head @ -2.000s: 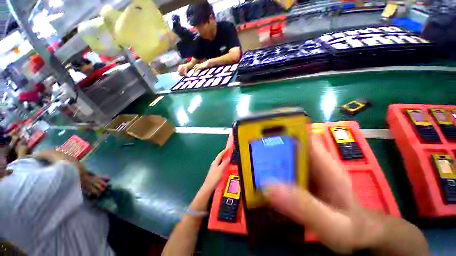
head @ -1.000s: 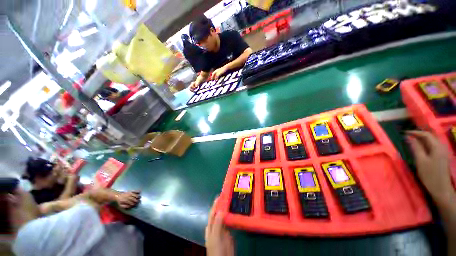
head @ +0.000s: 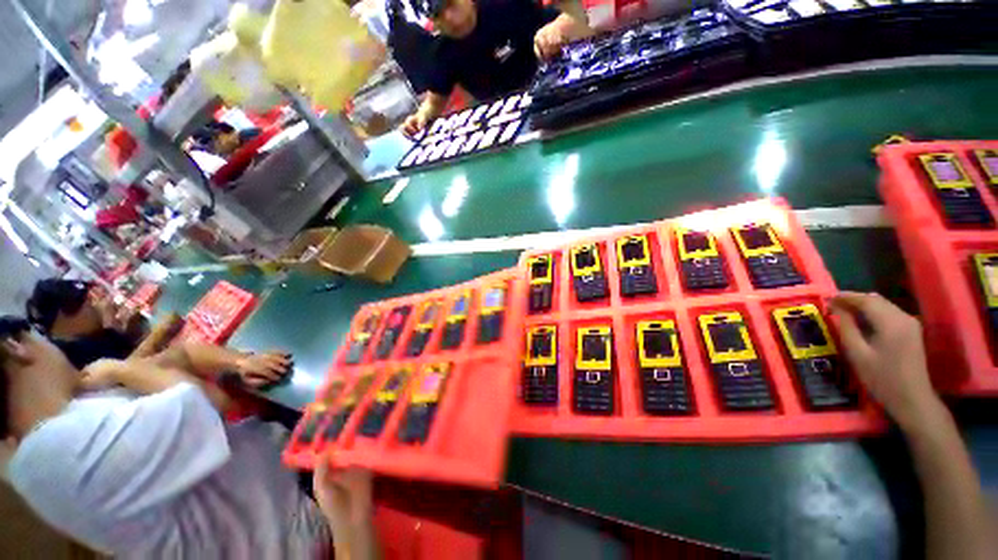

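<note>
A red phone tray [head: 471, 443] with lit phones is at the left, tilted and overhanging the bench edge; its front right pocket is empty. My left hand [head: 345, 498] holds its front edge from below. A second red tray [head: 700, 424] lies beside it on the green bench, its ten pockets filled with black keypad phones [head: 662, 366] whose displays are dark inside yellow frames. My right hand [head: 881, 345] grips this tray's right edge, beside the front right phone [head: 812, 356]. The two trays touch or overlap slightly.
Another red tray [head: 930, 295] with phones stands at the right. An open cardboard box [head: 367, 254] is beyond the left tray. Across the bench a person works at a black tray [head: 465, 131] beside stacked black trays [head: 646, 60]. A person in a white shirt [head: 131, 459] sits at left.
The tray of lit phones has moved left and tilted. A full tray of dark-screened phones now lies in its former place. My right hand has moved left onto this tray's edge.
</note>
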